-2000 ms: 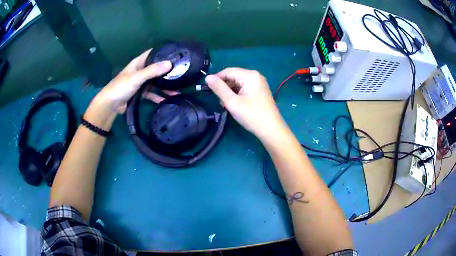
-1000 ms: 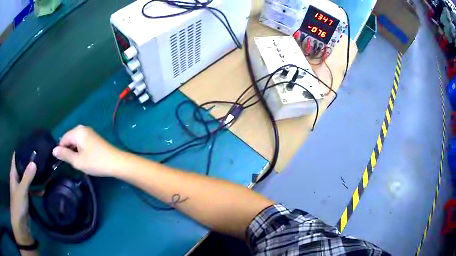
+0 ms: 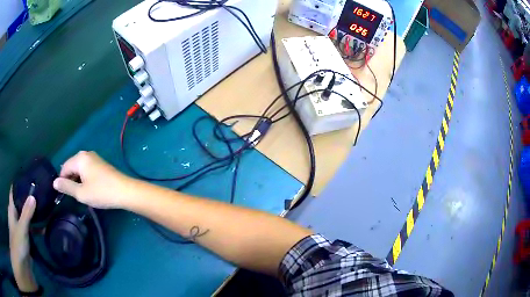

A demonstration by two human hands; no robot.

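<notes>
Black over-ear headphones [image 3: 68,238] are at the far left of the picture. My left hand [image 3: 22,232] is partly cut off by the left edge and holds the upper ear cup [image 3: 36,177], thumb on its face. My right hand [image 3: 87,178] is at that cup's right side, fingertips pinched on a small dark plug with a shiny tip [image 3: 58,200]. Whether a plug sits in the cup cannot be told. The other cup rests low inside the headband on the blue-green bench [image 3: 168,243].
A white power supply [image 3: 200,55] with a red lead [image 3: 132,110] stands at the back. Black cables with a pale connector [image 3: 254,136] tangle before it. A white test box [image 3: 325,87] and a meter with red digits [image 3: 359,20] stand on the tan board [image 3: 241,87]. Striped tape [image 3: 433,159] marks the floor.
The view has swung right, so the headphones and hands sit at the left edge and the meter shows. The meter's digits have changed. Both hands remain at the upper ear cup.
</notes>
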